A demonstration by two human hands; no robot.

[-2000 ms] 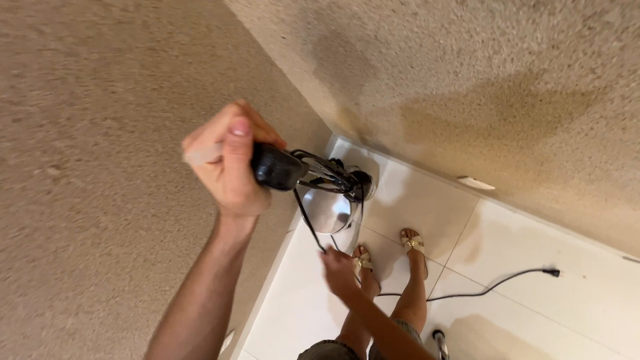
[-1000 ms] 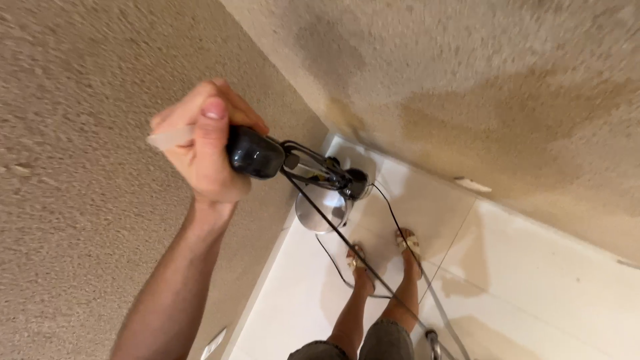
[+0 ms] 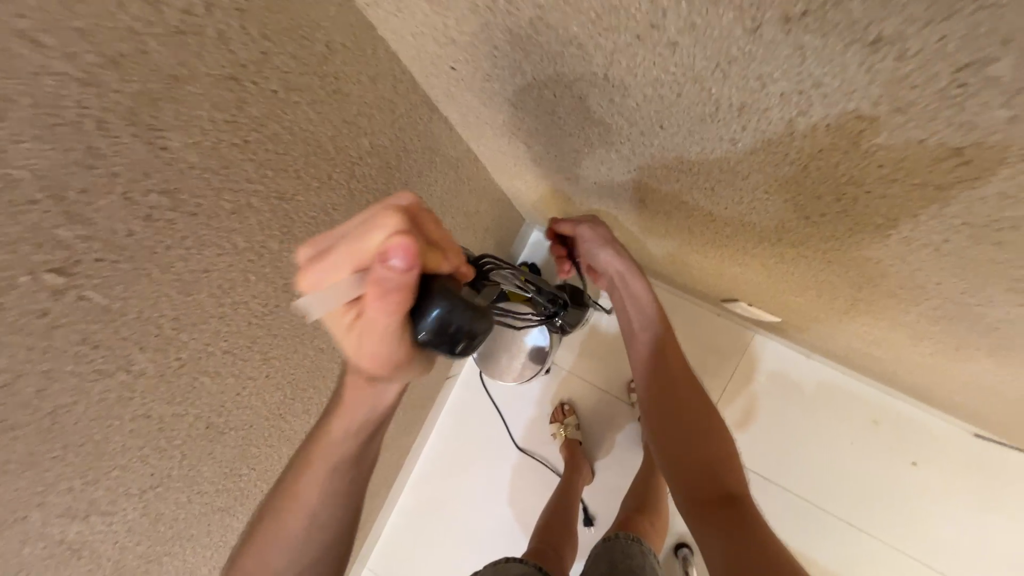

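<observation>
My left hand (image 3: 380, 292) is closed around the black handle (image 3: 452, 316) of an upright appliance, with a pale strip sticking out between the fingers. Below the handle, a black power cord (image 3: 524, 292) is wound in several loops along the appliance's body. A round, shiny metal part (image 3: 516, 352) shows lower down. My right hand (image 3: 588, 248) pinches a length of the cord beside the loops, close to the wall corner. The cord's loose end trails over the floor to a black plug (image 3: 588, 516) near my feet.
Speckled beige walls (image 3: 200, 160) meet in a corner beyond the appliance, above white floor tiles (image 3: 840, 448). My sandalled foot (image 3: 566, 428) stands just this side of it. A small metal-and-black object (image 3: 684, 552) is at the bottom edge.
My right hand, low by the feet two seconds ago and not visible one second ago, is now up beside the wound cord. The plug lay farther right on the floor two seconds ago.
</observation>
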